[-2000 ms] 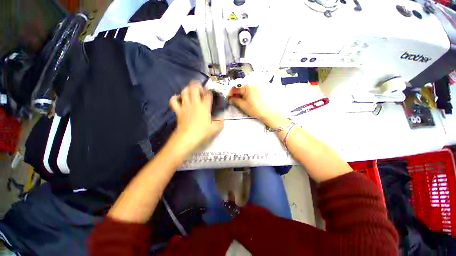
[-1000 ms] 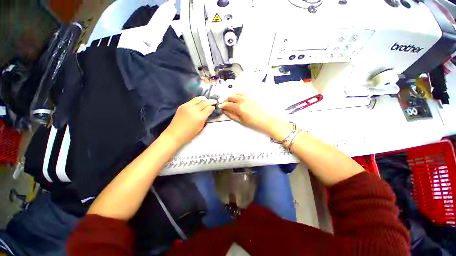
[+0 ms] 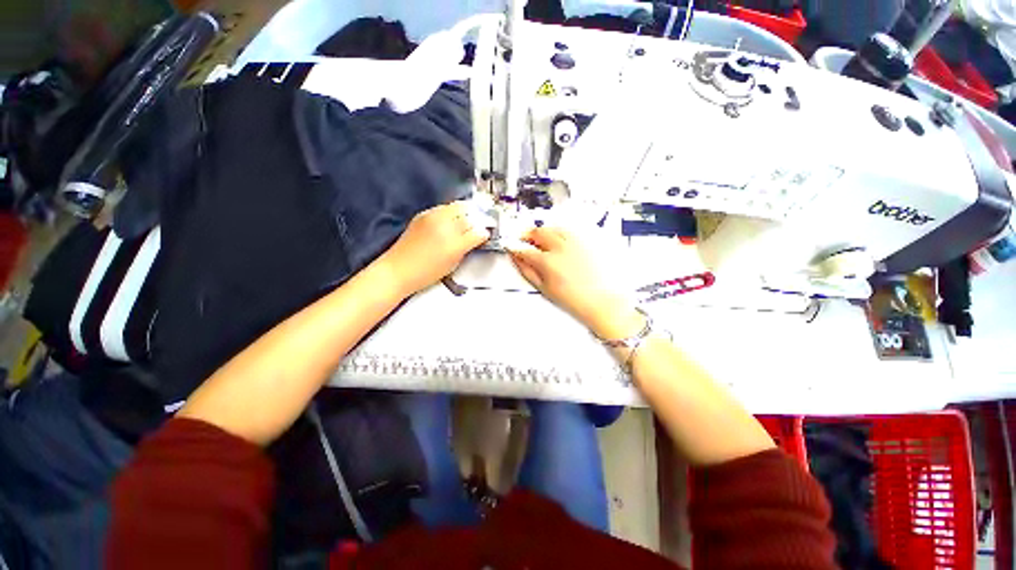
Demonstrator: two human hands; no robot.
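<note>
The dark garment [image 3: 384, 178] lies left of the needle area, navy-grey near the machine and black further left. The white sewing machine [image 3: 780, 145] stands behind my hands. My left hand [image 3: 440, 247] is at the garment's right edge, just in front of the presser foot [image 3: 498, 205], fingertips together. My right hand [image 3: 552, 263] is bare and close beside it, fingertips down at the needle plate. What the fingertips hold is too small and blurred to tell. A short dark edge of cloth shows below my left hand.
Red-handled snips [image 3: 676, 287] lie on the white table [image 3: 535, 334] right of my right hand. A small dark packet [image 3: 900, 334] lies at the right. A red basket [image 3: 919, 479] with dark cloth is at lower right. Black pieces with white stripes [image 3: 117, 292] hang at the left.
The view has shifted, showing more behind the machine. My hands first came together in front of the needle, and now sit closer to the presser foot with a small gap between them.
</note>
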